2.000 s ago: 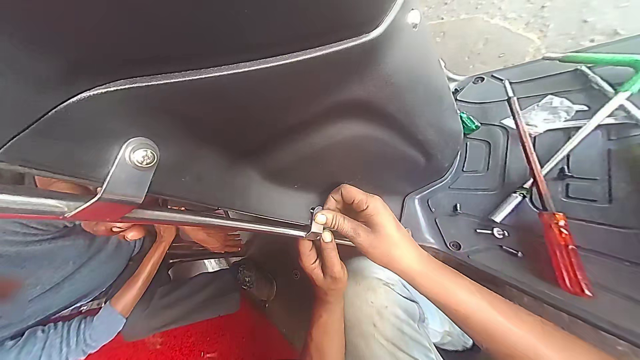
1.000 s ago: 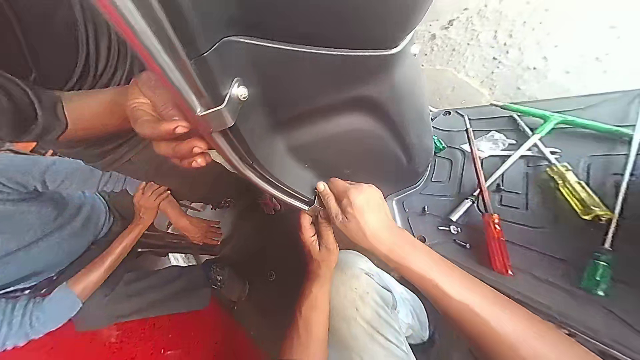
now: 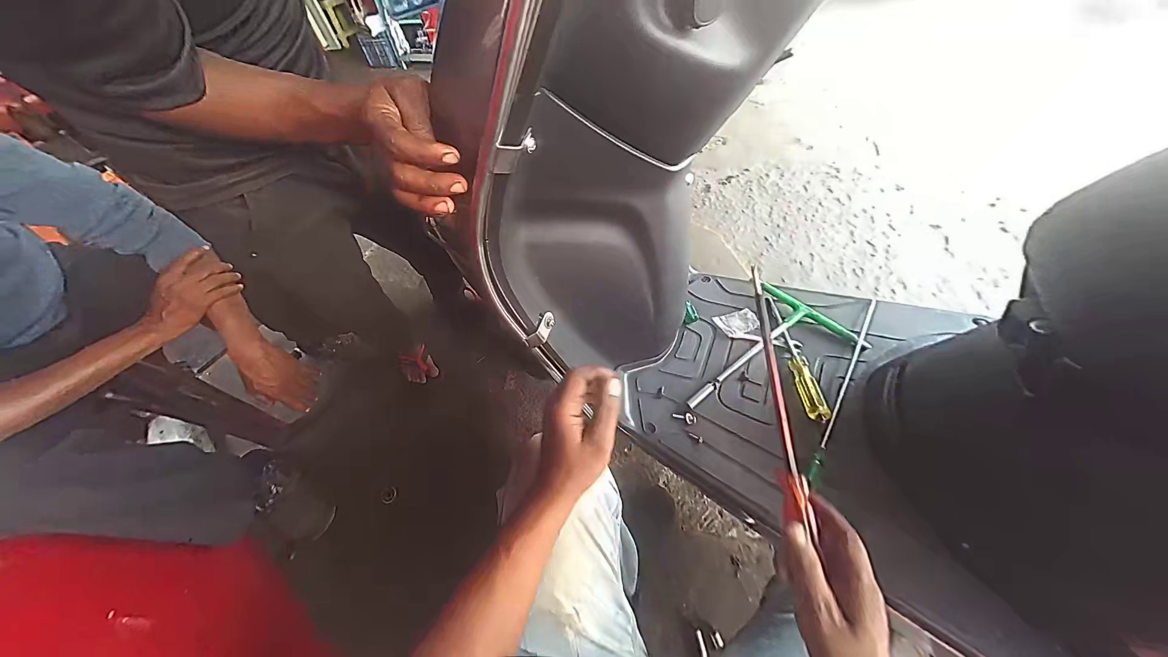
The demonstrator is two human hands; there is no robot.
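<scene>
My left hand (image 3: 579,443) is half curled, thumb and fingers apart, beside the lower end of the metal trim rail (image 3: 493,265) on a scooter's dark plastic leg shield (image 3: 593,237); nothing shows between its fingers. A metal bracket with a screw (image 3: 542,330) sits on the rail just above that hand. Higher up is a second bracket (image 3: 511,157). Low on the right, my right hand (image 3: 839,584) grips a screwdriver by its red handle (image 3: 796,497), its long shaft pointing up over the floorboard.
On the scooter's ribbed floorboard (image 3: 666,401) lie a green-handled T-wrench (image 3: 808,310), a yellow screwdriver (image 3: 808,388), a green-handled screwdriver (image 3: 844,392), a plastic bag (image 3: 737,322) and small screws (image 3: 689,418). A co-worker's hand (image 3: 415,146) is beside the shield; another person's hands (image 3: 196,287) are at left.
My right hand has left the lower bracket and taken hold of the red screwdriver, which lay on the floorboard. My left hand has come off the bracket. The view has swung widely.
</scene>
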